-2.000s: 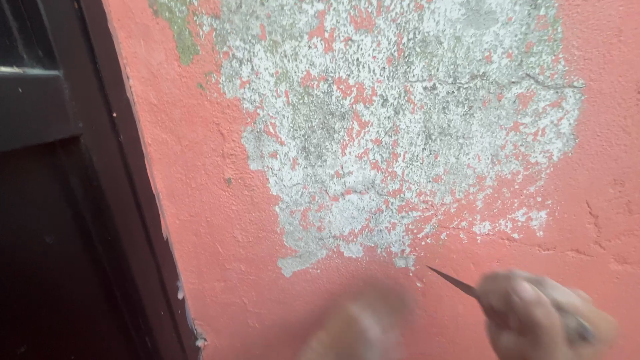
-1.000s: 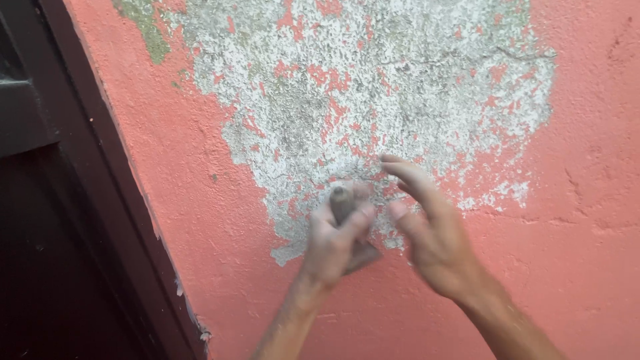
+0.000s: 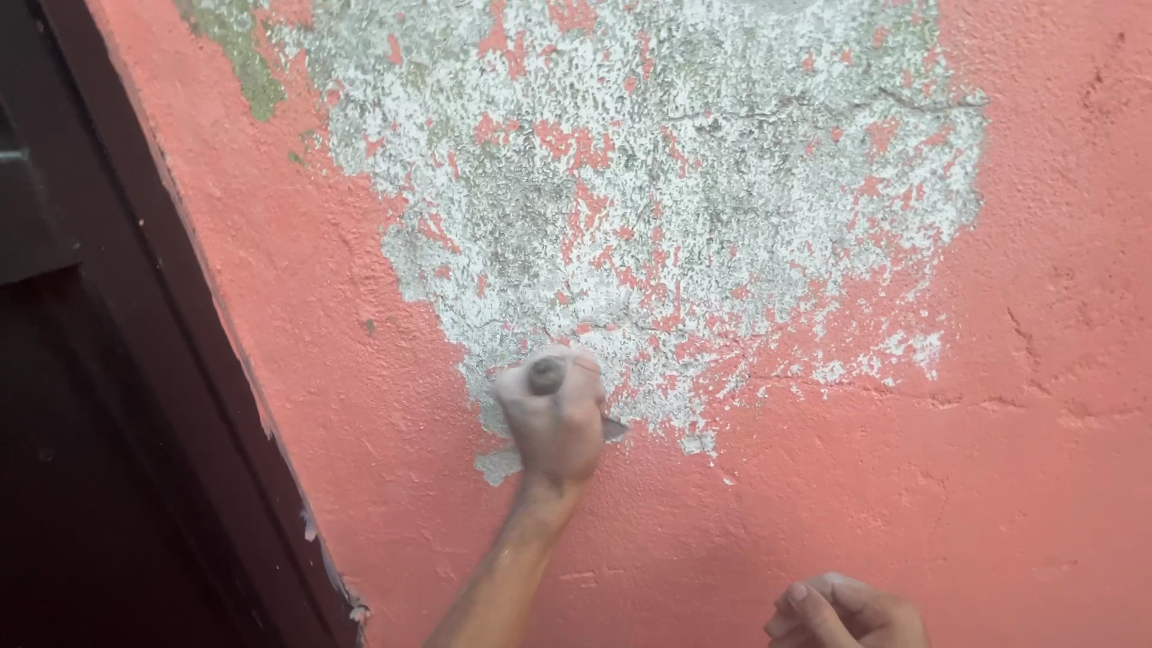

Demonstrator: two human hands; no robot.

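Note:
My left hand (image 3: 555,418) is closed around the rounded handle of a scraper (image 3: 545,374), at the lower edge of the bare patch. A corner of its metal blade juts out right of the hand; the rest of the blade is hidden. Around it, the bare patch (image 3: 720,180) shows white and grey plaster with scraps of pink paint, in a wall painted pink (image 3: 810,531). My right hand (image 3: 846,612) is low in the view, right of the left one, fingers curled in front of the wall; whether it holds anything cannot be told.
A dark door frame (image 3: 180,360) runs down the left side, with chipped paint along its edge. A green-grey stain (image 3: 252,81) marks the wall at upper left. Thin cracks (image 3: 900,389) cross the pink paint on the right.
The right hand held a pointed tool two seconds ago; one second ago the left hand held the scraper and the right was open beside it. Since then the right has moved down and away.

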